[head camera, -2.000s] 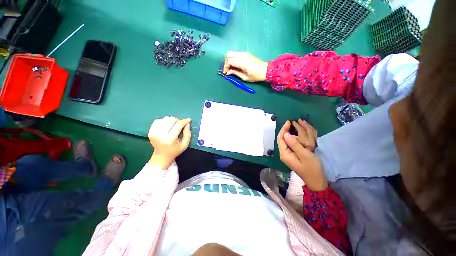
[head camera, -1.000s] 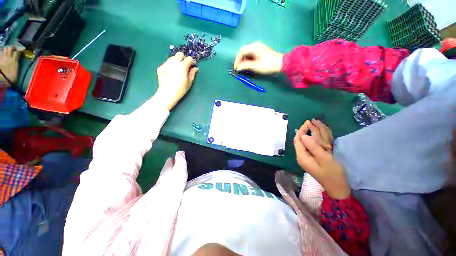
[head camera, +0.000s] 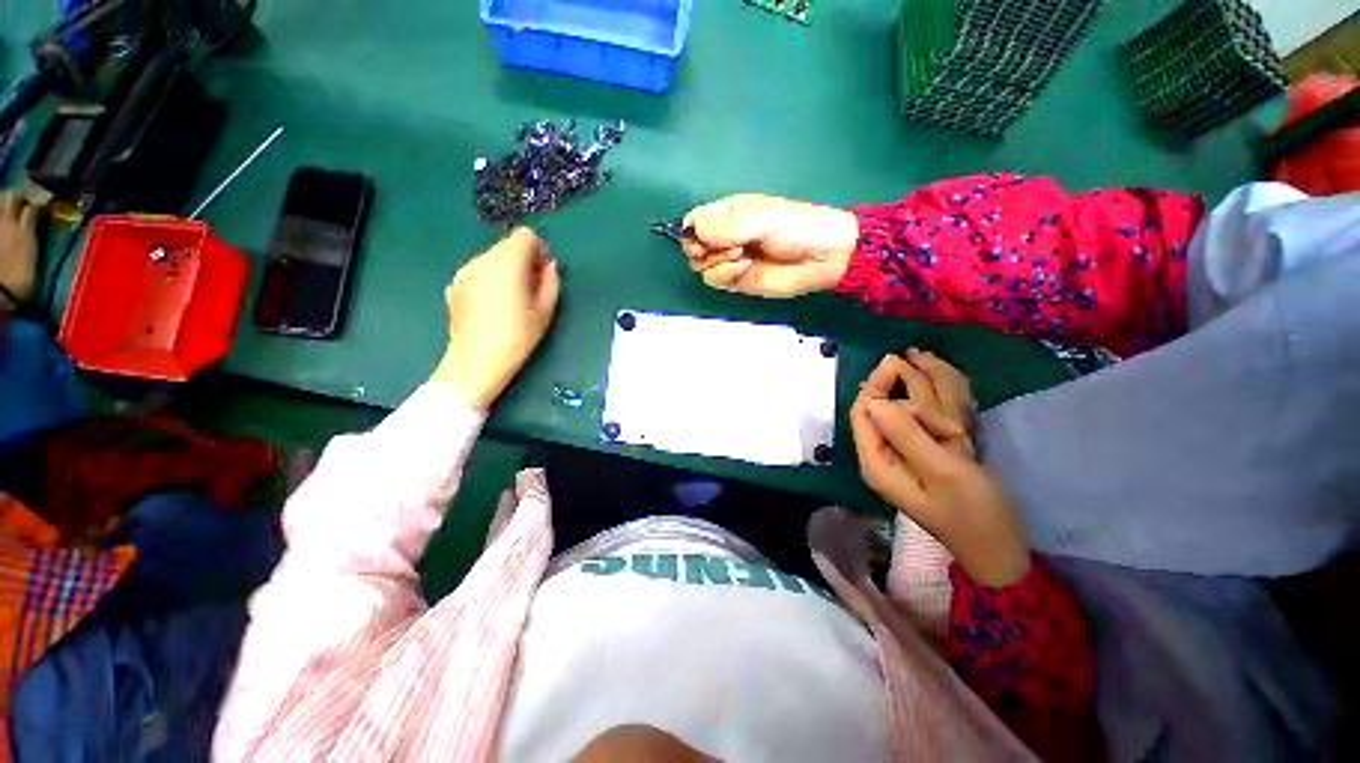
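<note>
My left hand (head camera: 500, 310), with curled fingers, is just in front of the loose pile of dark leaded components (head camera: 546, 170); whether it holds a piece is hidden. The white work board (head camera: 719, 388) lies to its right, with dark discs at the corners. Tiny shiny bits (head camera: 568, 395) lie left of the board. My right sleeve (head camera: 920, 570) runs behind a neighbour's arm; the hand partly covered by the neighbour's hand (head camera: 943, 391), right of the board, may be my right hand, but its grip is hidden.
A neighbour's other hand (head camera: 768, 243) grips a small dark-tipped tool beyond the board. A blue bin (head camera: 589, 42) stands behind the pile. A phone (head camera: 313, 251) and a red bin (head camera: 155, 298) are at left. Green circuit-board stacks (head camera: 992, 60) stand at far right.
My left hand went from beside the board to the pile, then drew back a little. Shiny bits now lie left of the board. The neighbour's hand has lifted the blue-handled tool.
</note>
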